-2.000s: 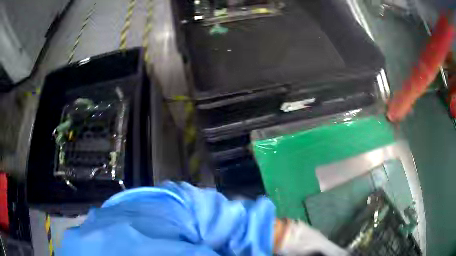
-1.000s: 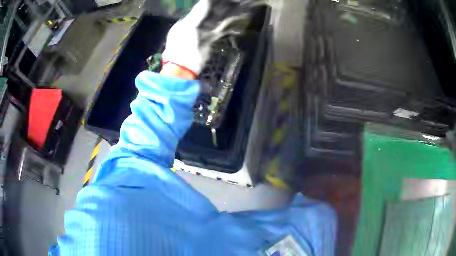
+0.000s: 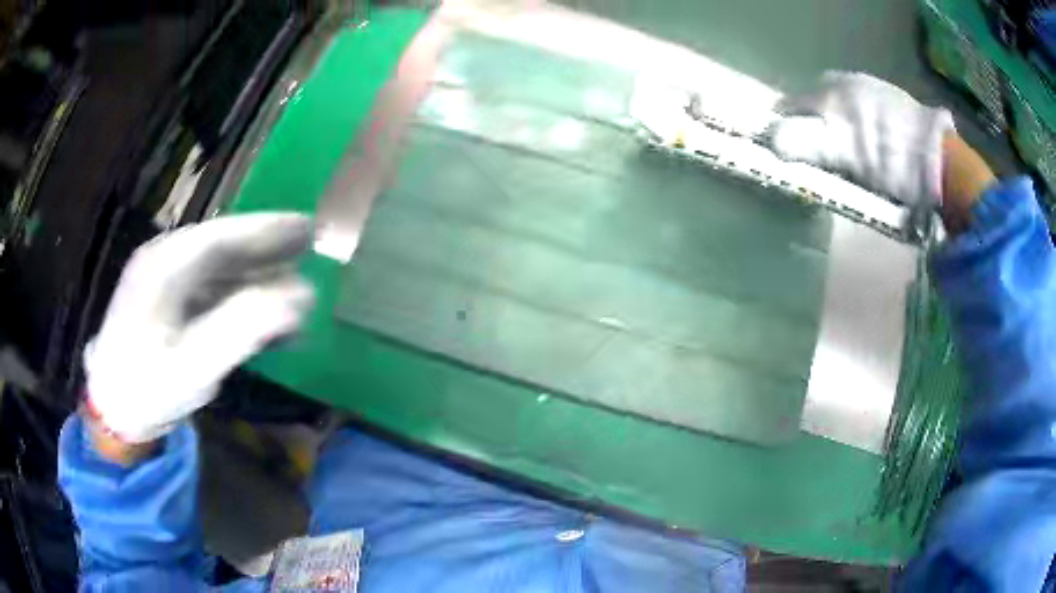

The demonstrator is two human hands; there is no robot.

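Note:
A grey-green grooved pad (image 3: 579,278) lies on a silvery metal plate (image 3: 851,336) over a green mat (image 3: 498,411). My right hand (image 3: 863,139), in a white knit glove, holds a long pale board-like piece (image 3: 741,145) with small dark marks along its edge, at the pad's upper right. Glare hides its exact kind. My left hand (image 3: 197,313), gloved, slightly blurred, is held above the bench's left edge with fingers bent apart, holding nothing visible.
Many thin green strips (image 3: 921,405) lie bundled along the bench's right edge. Green circuit boards (image 3: 973,70) stand at the upper right corner. Dark stacked totes (image 3: 139,127) are at the left, beside the bench. The bench's front edge is against my blue clothing.
The view has turned from the floor totes to the bench. The gloved hand that held a dark fixture over a tote is out of it. My right hand now shows with the pale piece.

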